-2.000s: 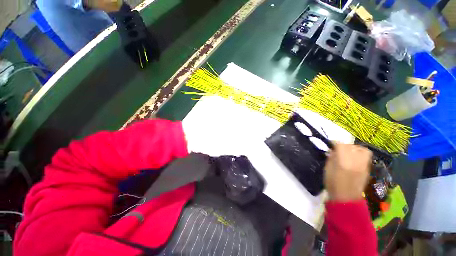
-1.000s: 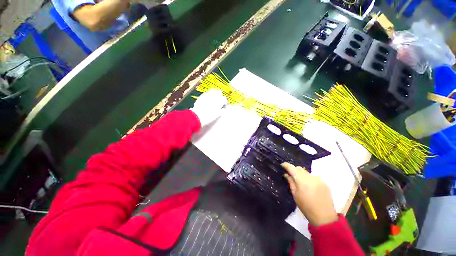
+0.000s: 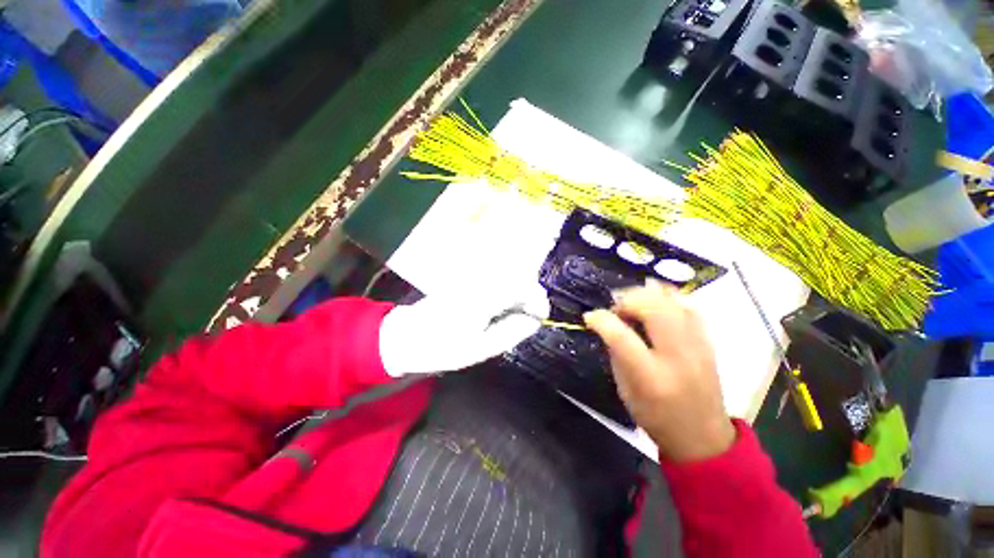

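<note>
A black plastic housing (image 3: 578, 273) with three round holes lies tilted on the white paper sheet (image 3: 458, 240), its ribbed inside facing up. My left hand (image 3: 463, 332), in a white glove, is at the housing's left side, fingers closed on one end of a short yellow wire (image 3: 565, 324). My right hand (image 3: 665, 365), bare, is over the housing's right part and pinches the wire's other end. The right hand hides part of the housing. Two fanned yellow wire bundles, left (image 3: 491, 169) and right (image 3: 801, 234), lie above the housing.
A yellow-handled screwdriver (image 3: 804, 398) lies right of the housing, with a green glue gun (image 3: 872, 463) beyond it. Black housings (image 3: 812, 60) stand in a row at the far right, near a whitish cup (image 3: 935, 213) and a clear bag (image 3: 926, 55). A chipped belt edge (image 3: 360, 180) runs at left.
My left hand has come from the left wire bundle to the housing's left side. A short yellow wire now spans my two hands. My right hand's fingers have closed on it.
</note>
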